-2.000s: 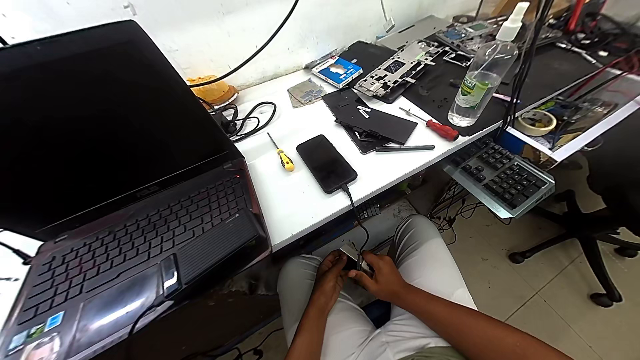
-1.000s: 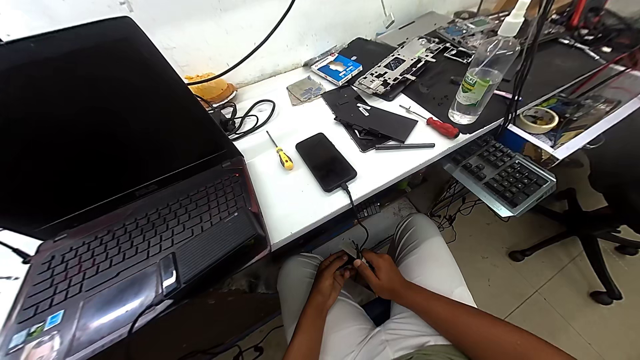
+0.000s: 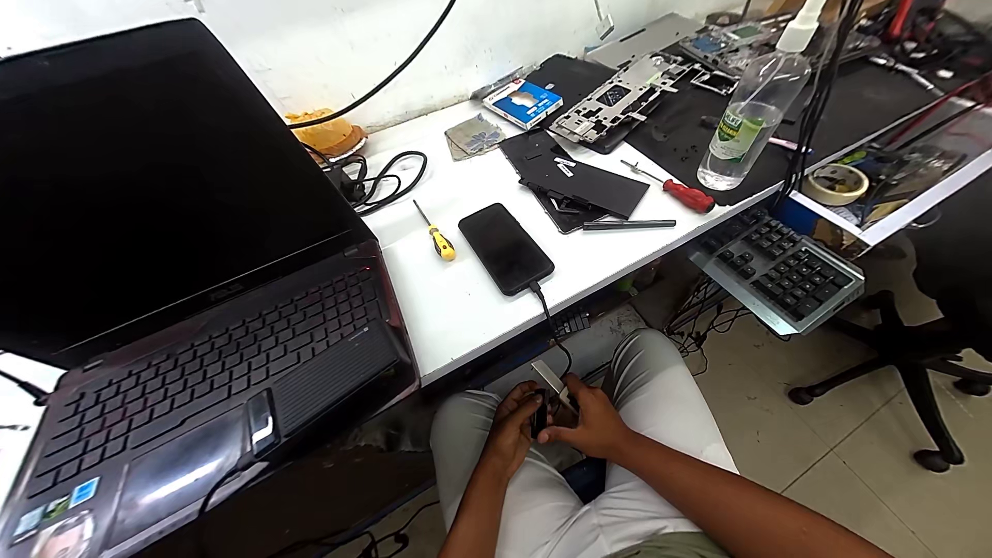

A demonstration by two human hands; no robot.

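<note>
Over my lap, my left hand (image 3: 513,422) holds a small black object (image 3: 540,415) that I cannot name exactly. My right hand (image 3: 590,418) is beside it, gripping a pale flat piece (image 3: 549,377) that sticks up past the fingers. A black cable (image 3: 554,329) runs from my hands up to a dark smartphone (image 3: 507,248), which lies face up on the white table (image 3: 457,325) with its screen black. A yellow-handled screwdriver (image 3: 442,244) lies left of the phone. The fingers partly hide both held pieces.
A large laptop (image 3: 232,364) stands open at the left. Behind the phone lie black panels (image 3: 597,182), a red-handled screwdriver (image 3: 688,195), a metal laptop frame (image 3: 620,101) and a blue-white box (image 3: 523,102). A spray bottle (image 3: 740,128) stands at the right, above a keyboard (image 3: 790,271) below table level.
The pale flat piece, not visible one second ago, shows again between my hands. My hands have shifted slightly around what they hold. The phone and the tools on the table have not moved.
</note>
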